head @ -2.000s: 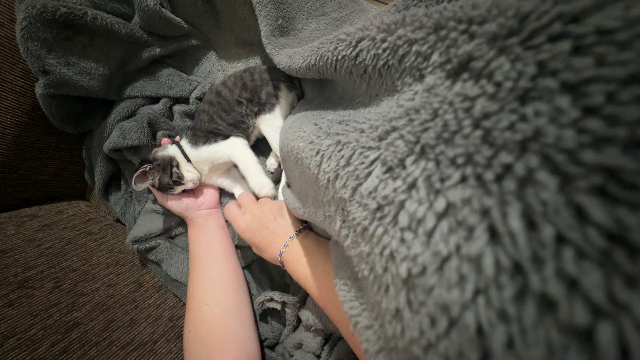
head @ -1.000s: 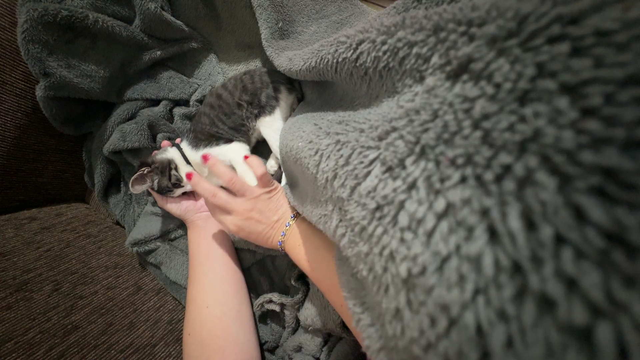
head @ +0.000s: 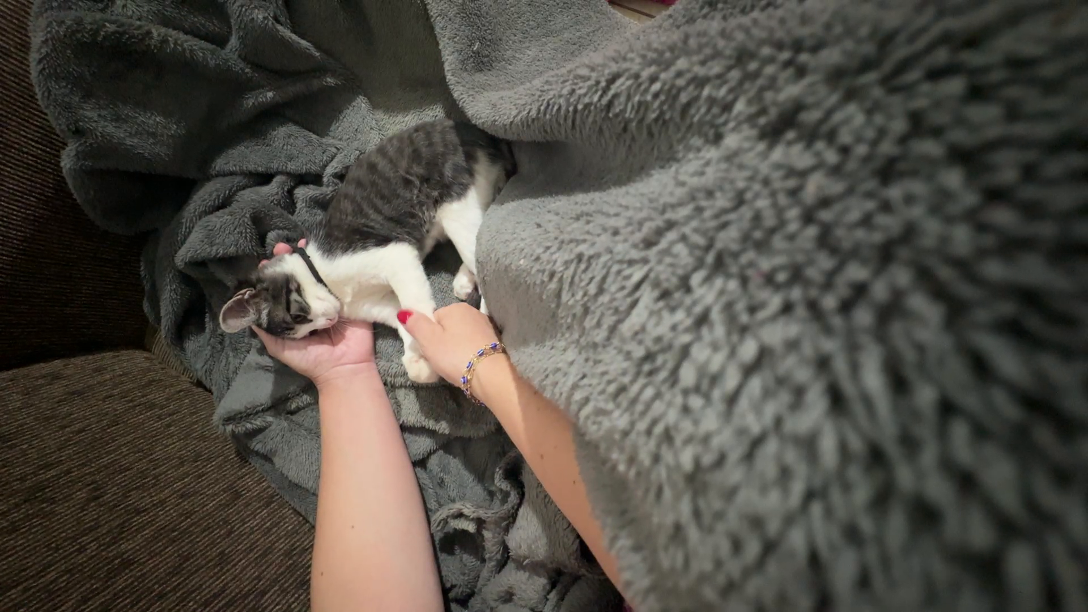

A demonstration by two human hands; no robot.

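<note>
A grey tabby-and-white kitten (head: 399, 200) with a thin black collar (head: 313, 267) lies on its side on a rumpled grey fleece blanket (head: 246, 161). Its head rests in the upturned palm of my left hand (head: 331, 347), whose fingertips show behind its neck. My right hand (head: 450, 340), with red nail polish and a gold-and-blue bracelet (head: 478, 367) at the wrist, is at the kitten's front legs. The thumb lies against one leg; the other fingers are mostly hidden, so whether they close on a leg cannot be told.
A brown ribbed sofa seat (head: 144, 493) is at the lower left, with a darker brown sofa part (head: 59, 255) above it. Thick grey plush fabric (head: 765, 297) fills the right side and covers the kitten's hind end.
One second ago my right hand was over the kitten's chest with fingers spread; it has moved down to the front legs. My left hand stays under the head.
</note>
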